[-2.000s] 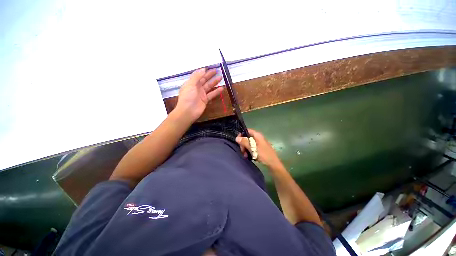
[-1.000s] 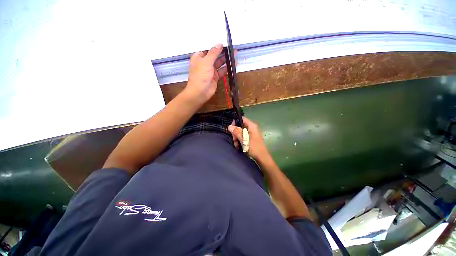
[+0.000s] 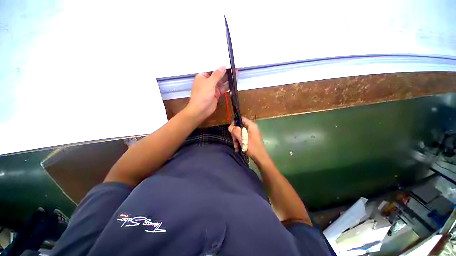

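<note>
Long dark shears [image 3: 231, 65] point away from me across the striped cloth edge and over the white sheet. Their blades look close together. My right hand [image 3: 254, 139] grips the pale wrapped handle [image 3: 244, 139] near my waist. My left hand [image 3: 204, 95] is just left of the blades, thumb at the edge of the white sheet [image 3: 110, 60]. Its fingertips are partly hidden, so I cannot tell if they pinch the edge. The striped cloth edge [image 3: 300, 67] shows below the sheet. A thin red line [image 3: 228, 107] runs left of the shears.
The brown wooden table edge [image 3: 350, 92] runs to the right, with green floor [image 3: 325, 150] below it. Papers and clutter [image 3: 360, 227] lie at the lower right. A brown box [image 3: 80, 170] stands by the table at the lower left.
My left hand has turned from palm up with spread fingers to fingers drawn in beside the blades. The shears reach farther over the sheet than in the first frame. The view has shifted slightly.
</note>
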